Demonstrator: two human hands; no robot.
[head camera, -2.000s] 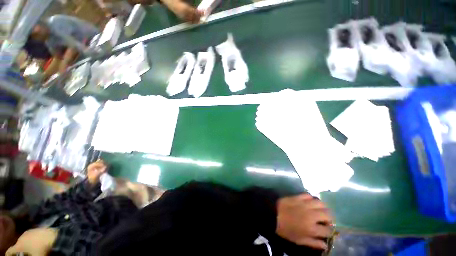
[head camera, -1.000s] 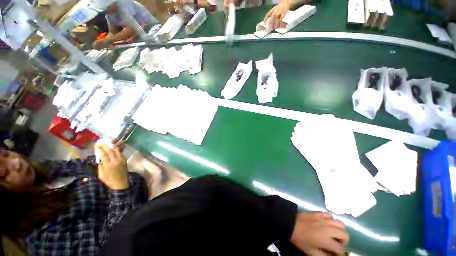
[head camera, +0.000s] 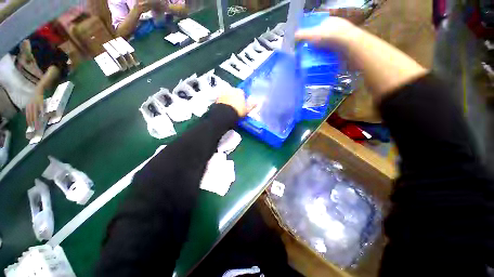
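Observation:
A blue plastic bin (head camera: 260, 131) with shiny clear pieces stands tilted in view on the green bench. My left hand (head camera: 234, 101) is at its left rim, fingers curled over the edge. A second blue container (head camera: 319, 67) with clear pieces lies beyond it, to the right. My right hand (head camera: 331, 35) is blurred over that container's far end; its fingertips are partly hidden and its grip cannot be told. A brown carton (head camera: 295, 246) beside the bench holds a heap of clear pieces (head camera: 336, 203).
Part-packed units with dark items (head camera: 157, 116) stand in a row left of the bin. White slips (head camera: 219, 176) lie beside my left forearm. More units (head camera: 40, 208) and white sleeves (head camera: 40, 264) are at lower left. A whitish post (head camera: 295, 24) rises by the bins. Workers sit across.
The view has swung right to the bins and carton. My left hand, earlier near the bench's front edge, is now at the bin's rim. My right hand has come into view.

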